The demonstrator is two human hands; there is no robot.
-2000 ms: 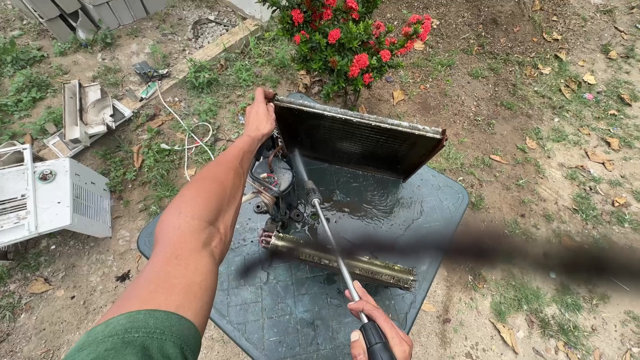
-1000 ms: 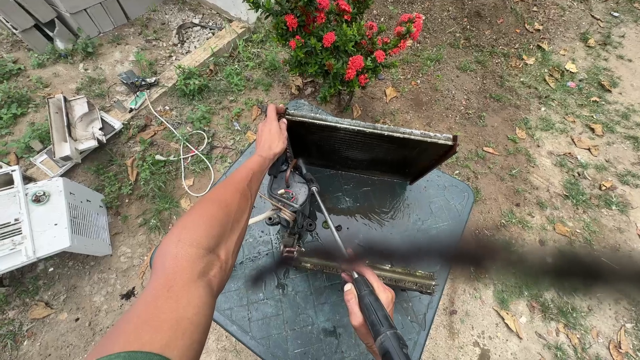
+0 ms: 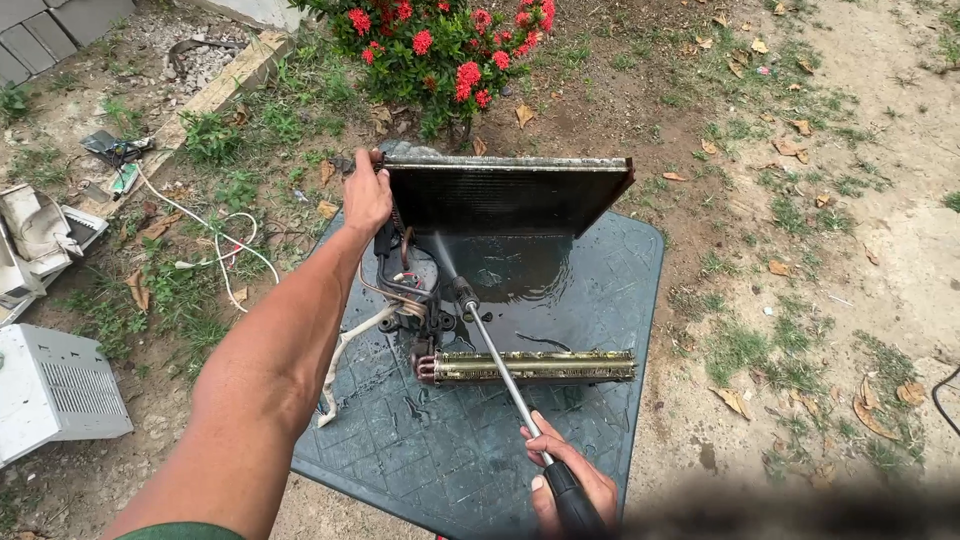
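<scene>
My left hand (image 3: 367, 193) grips the upper left corner of an upright condenser coil (image 3: 502, 196) that stands on a dark plastic table (image 3: 600, 292). My right hand (image 3: 574, 476) holds the black grip and metal lance of a pressure washer wand (image 3: 504, 367). Water sprays from its nozzle (image 3: 463, 289) toward the coil's lower left part. Left of the nozzle stands a compressor (image 3: 411, 279) with copper pipes and wires. A narrower evaporator coil (image 3: 536, 366) lies nearer me, behind the lance. Water pools on the table between the coils.
A flowering bush (image 3: 442, 60) grows beyond the table. On the ground at left lie a white slotted metal housing (image 3: 64, 390), cream plastic parts (image 3: 34, 240) and a white cord (image 3: 217, 236). A dark blur covers the lower right corner of the view.
The nozzle has moved away from the compressor's middle and now points at the foot of the large coil. My left hand stays on the coil's corner. The blurred dark band has dropped to the lower right.
</scene>
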